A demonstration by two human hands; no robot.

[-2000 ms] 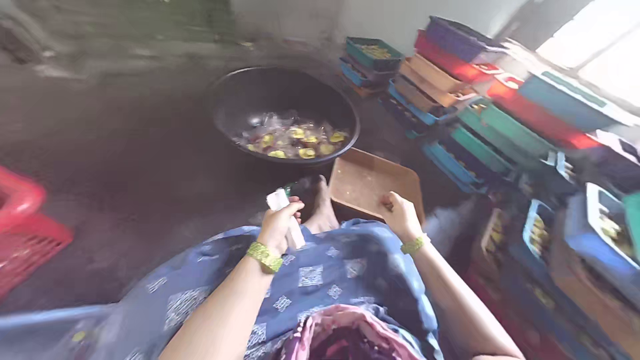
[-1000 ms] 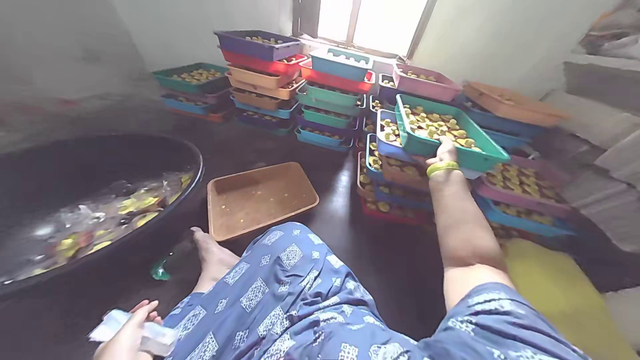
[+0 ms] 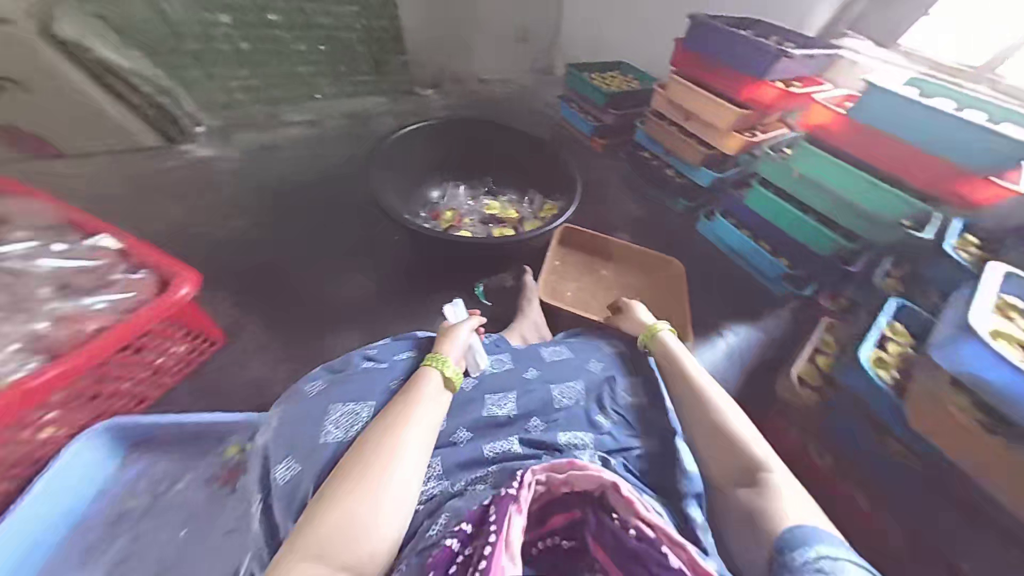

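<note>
My left hand (image 3: 458,340) is closed round a white folded strip (image 3: 474,352), perhaps a bundle of small bags, above my lap. My right hand (image 3: 630,317) is at the near edge of a brown plastic tray (image 3: 608,268) on the floor; its fingers look curled, and whether they grip the rim or a small item cannot be told. Beyond my bare foot (image 3: 528,312) stands a large black basin (image 3: 472,152) with clear packets (image 3: 500,210) showing yellow parts. A small green scrap (image 3: 482,293) lies on the floor beside the foot.
Stacks of coloured trays (image 3: 840,192) with yellowish pieces stand on the right, one smaller stack (image 3: 608,92) further back. On the left are a red plastic crate (image 3: 180,320) of clear packets and a blue tray (image 3: 88,456). A wall (image 3: 480,40) is behind the basin.
One second ago my right hand was at a green tray of yellowish pieces on a stack; now it is at the brown tray. My left hand keeps the white strip. The view has swung left.
</note>
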